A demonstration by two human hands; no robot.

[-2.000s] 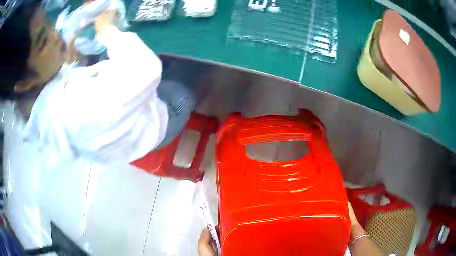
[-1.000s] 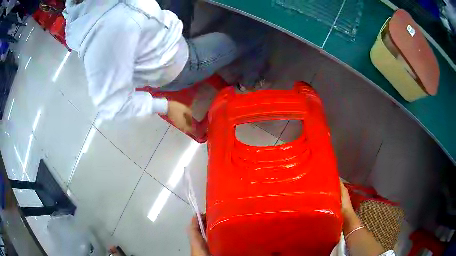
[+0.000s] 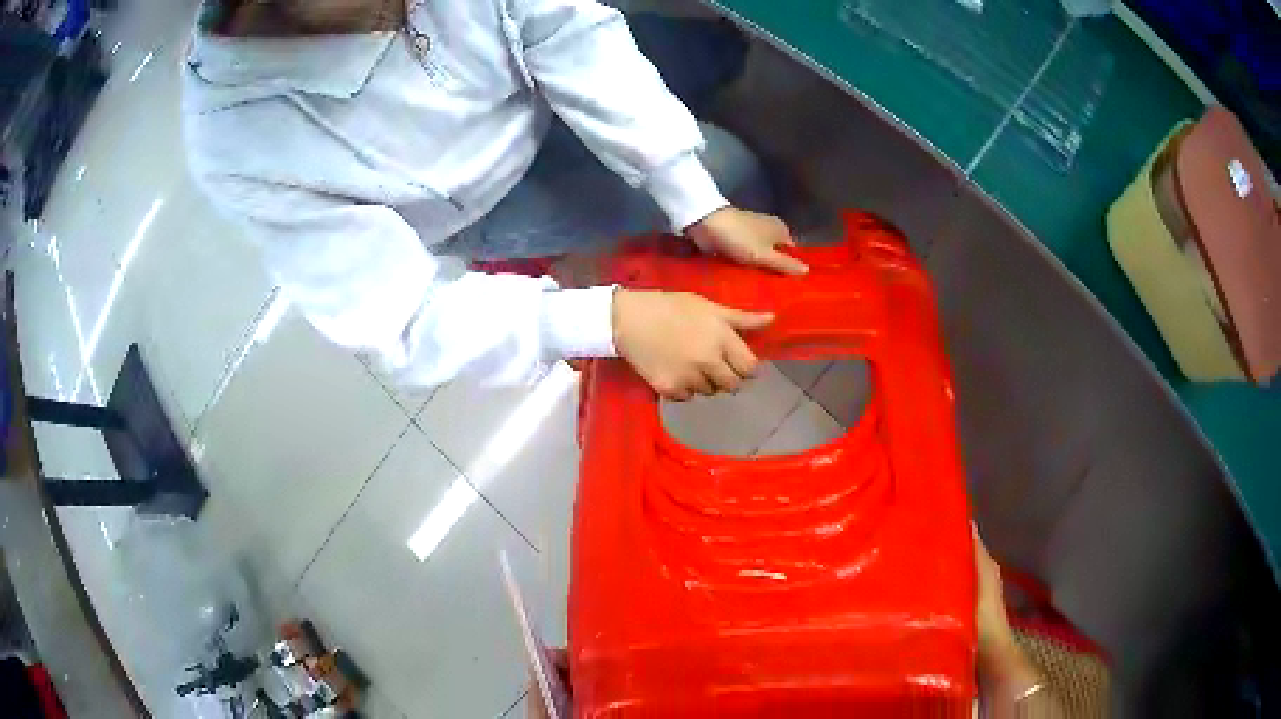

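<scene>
A bright red plastic stool [image 3: 787,562] with a hole fills the lower middle, held up in front of me. My right hand [image 3: 992,611] grips its right side; a thin band is on the wrist. My left hand [image 3: 551,681] is at its lower left side, mostly cut off and hidden by the stool, with a thin pale strip [image 3: 527,625] beside it. Another person's two hands touch the stool's far end, one beside the hole.
A person in a white top [image 3: 408,211] is at the upper left. The green bench [image 3: 1040,211] curves along the right, bearing a pale yellow basket [image 3: 1173,274] with a brown-red lid [image 3: 1236,211] and a clear ribbed tray [image 3: 969,70]. A woven-top stool [image 3: 1065,663] stands lower right.
The person in white has turned from the bench towards me and put both hands on the stool's far end. The view has shifted, and the basket shows further right. My hands still hold the stool.
</scene>
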